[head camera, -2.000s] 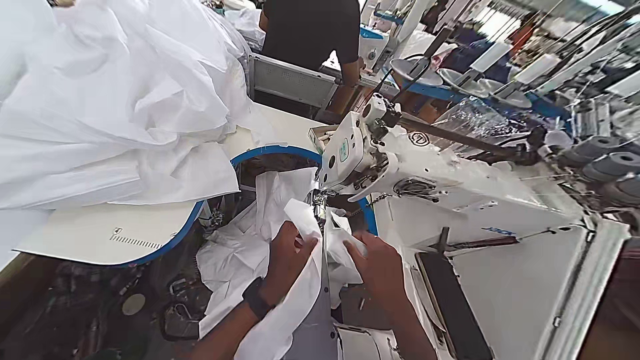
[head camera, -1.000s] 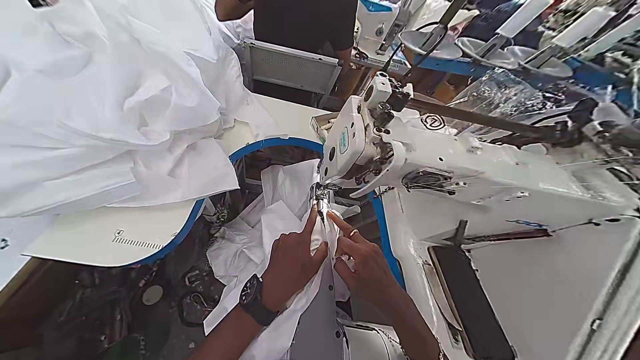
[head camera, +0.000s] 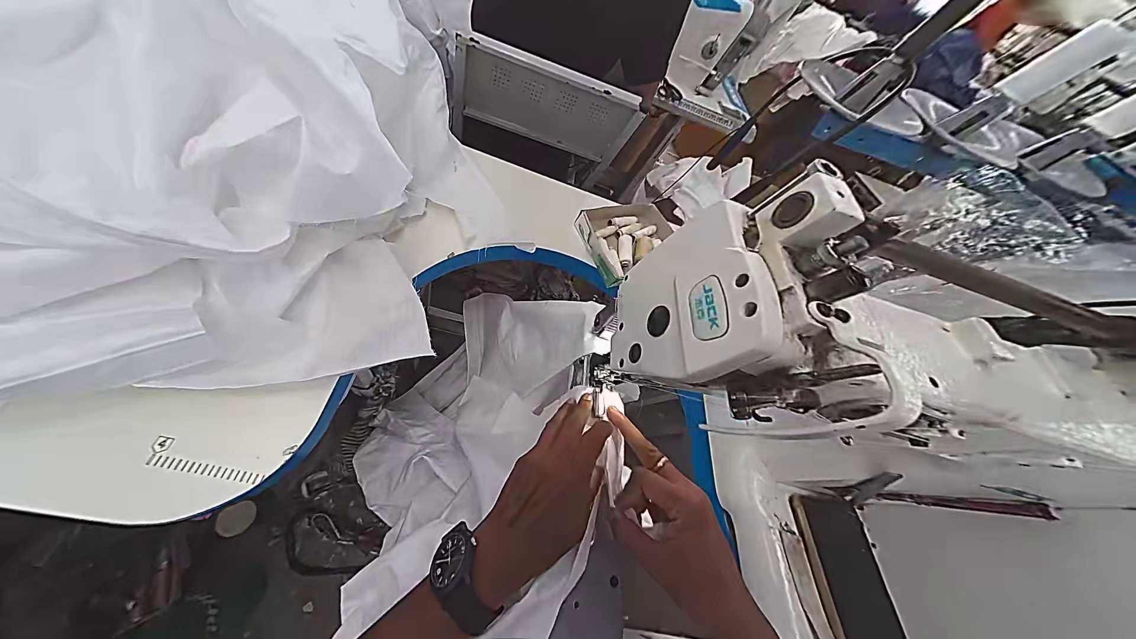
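A white Jack industrial sewing machine (head camera: 710, 311) reaches in from the right, its presser foot (head camera: 601, 377) just beyond my fingertips. White fabric (head camera: 497, 399) hangs below and left of the foot, with an edge running under my hands. My left hand (head camera: 550, 497), with a black watch at its wrist, presses on the fabric, fingertips at the foot. My right hand (head camera: 670, 510), a ring on one finger, grips the fabric edge between thumb and curled fingers, its index finger extended to the foot. The needle tip is too small to make out.
A large heap of white fabric (head camera: 266, 177) covers the upper left of the cream table (head camera: 204, 444). A blue-edged opening surrounds the stitching area. Behind the machine head sits a small box of bobbins or thread spools (head camera: 612, 266). A person in dark clothing (head camera: 577, 35) is beyond the table.
Two seconds ago my hands were farther apart, holding up the fabric; now they are close together at the presser foot. The view has shifted nearer the machine.
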